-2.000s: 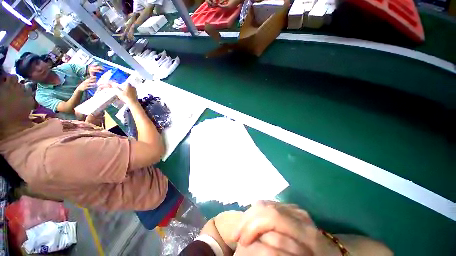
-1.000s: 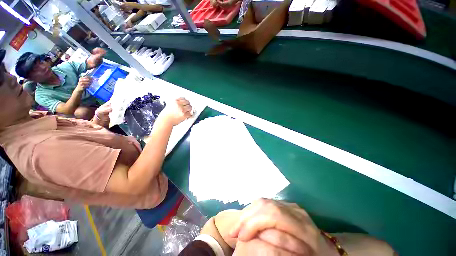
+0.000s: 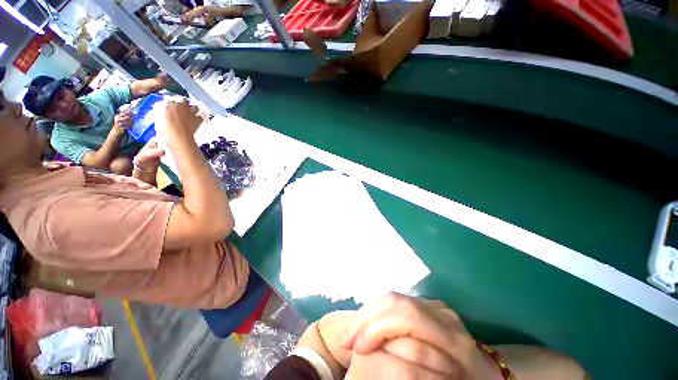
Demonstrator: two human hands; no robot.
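Observation:
A fanned stack of white sheets lies flat on the green surface just beyond my hands. My left hand and my right hand are clasped together at the bottom, close to the stack's near edge. Their fingers are folded over each other, and no object shows in them. The left fingers are partly hidden. A white loop-shaped unit lies on the belt at the right edge, cut off by the picture.
A neighbouring worker sits at left by a white board with dark parts in clear plastic. White wrapped units, an open carton and red trays stand farther off. A white strip divides the surface.
The white loop-shaped unit has come into view at the right edge. The row of wrapped units has shifted slightly left. The neighbour's hands have moved. My clasped hands stay almost still.

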